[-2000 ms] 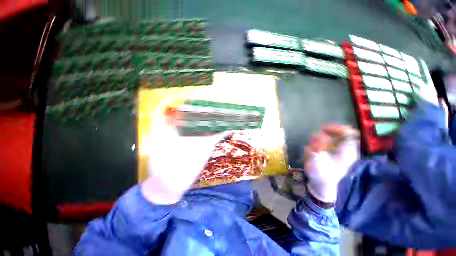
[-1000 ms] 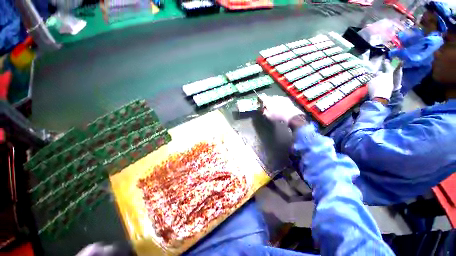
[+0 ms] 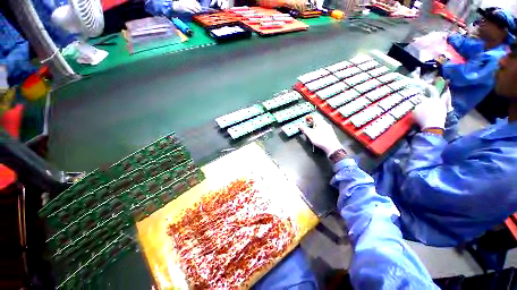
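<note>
My right hand (image 3: 322, 135), in a white glove with bare fingertips showing, is at the right end of a pale green PCB panel (image 3: 292, 128). Its fingertips touch or nearly touch the panel; I cannot tell whether they grip it. A thin dark line shows under the hand, too small to name. My left hand is out of the picture. More set-down PCB panels (image 3: 250, 126) lie beside this one in short columns. The yellow board (image 3: 310, 217) lies nearest me, tilted in view, with a thick patch of reddish-brown leaded components (image 3: 232, 232).
Darker green waiting PCB panels (image 3: 122, 195) lie at left, touching or overlapping the yellow board's corner. A red tray (image 3: 377, 144) with rows of panels is at right, beside a coworker in a blue smock (image 3: 453, 175). Another person sits beyond. A white fan (image 3: 85, 17) stands at back left.
The view has swung right and lifted. The panel that was over the yellow board two seconds ago is gone from there; a panel now lies by my right hand, lined up with the others. My left hand has left view.
</note>
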